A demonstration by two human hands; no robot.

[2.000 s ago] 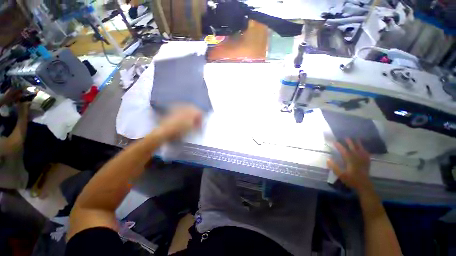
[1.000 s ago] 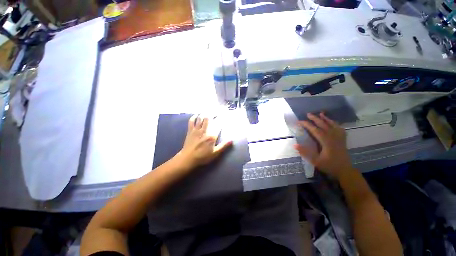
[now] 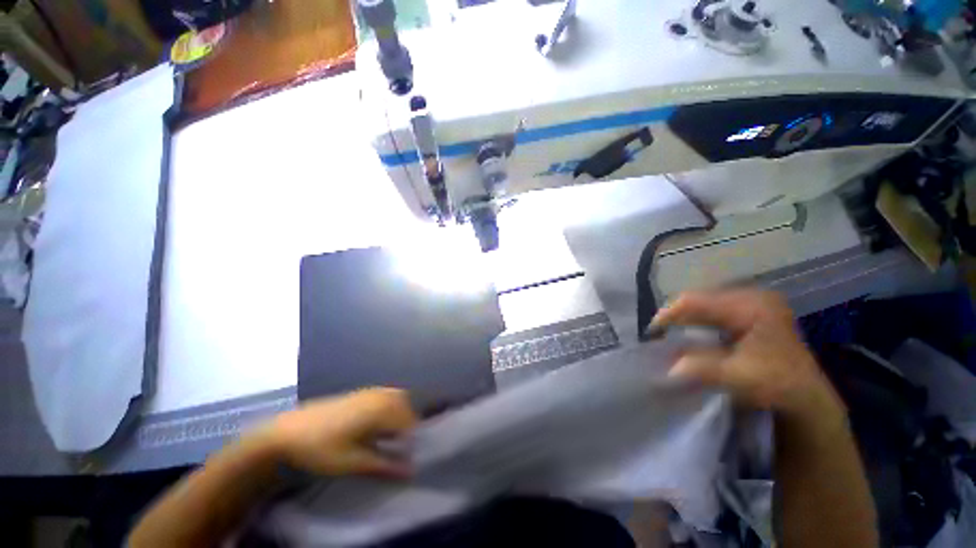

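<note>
A dark grey cut panel (image 3: pixel 391 326) lies flat on the white tabletop, its top edge in the glare beside the presser foot (image 3: pixel 485 229). A pale lilac-grey cloth (image 3: pixel 567 417) is spread between my hands over the table's front edge and my lap. My left hand (image 3: pixel 359 434) grips its left part and is blurred. My right hand (image 3: pixel 738 348) grips its upper right part. A shaped cut piece (image 3: pixel 621 241), pale with a curved dark edge, lies under the machine arm, right of the needle.
The white sewing machine (image 3: pixel 599 96) with a blue stripe spans the upper right. A long pale panel with a rounded end (image 3: pixel 96 257) lies at the left. A printed ruler (image 3: pixel 557 345) runs along the front edge. An orange-brown sheet (image 3: pixel 273 54) lies behind. Dark cloth is heaped at the lower right.
My left hand has left the dark panel and moved down to the pale cloth. My right hand has lifted cloth near the front edge. The shaped piece's pale face and curved edge now show.
</note>
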